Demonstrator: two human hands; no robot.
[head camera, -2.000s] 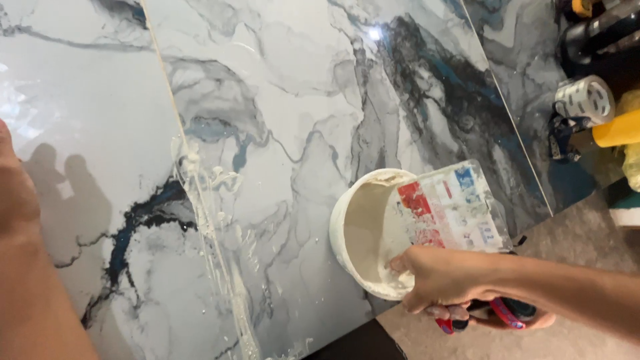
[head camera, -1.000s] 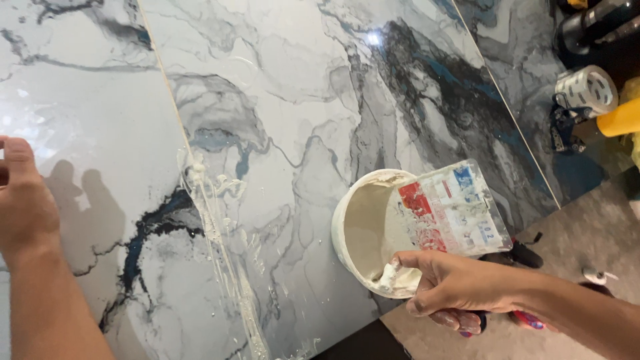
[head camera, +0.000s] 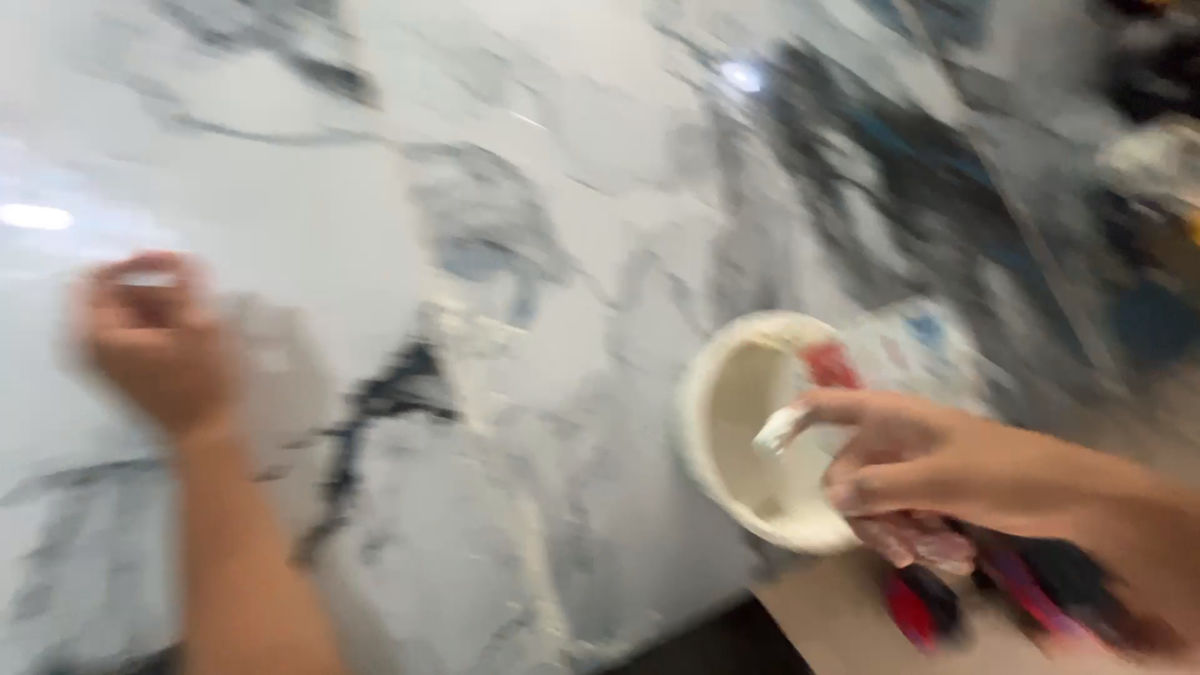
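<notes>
A white plastic tub (head camera: 694, 422) lies tipped on marble-patterned tiles, its open mouth toward me and cream paste inside. My right hand (head camera: 900, 459) is at its mouth, index finger extended with a whitish lump of paste (head camera: 776, 429) on the tip; the other fingers are curled, and no tool shows in them. My left hand (head camera: 150, 328), blurred, is at the left over or on the tiles, fingers curled toward the thumb; whether anything is in it cannot be seen. Between the hands, cream paste (head camera: 478, 403) is smeared along a tile joint.
Another tile joint (head camera: 1003, 187) runs down the right side. Blurred objects, one pale (head camera: 1153, 159), stand at the upper right edge. Below my right hand is brown floor (head camera: 806, 609) with a red and black footwear-like item (head camera: 923, 605). A dark gap borders the tiles' lower edge.
The left hand has come further into view from the left edge. The right index finger, earlier inside the tub's mouth, now points out with paste on it. The view has shifted and blurred.
</notes>
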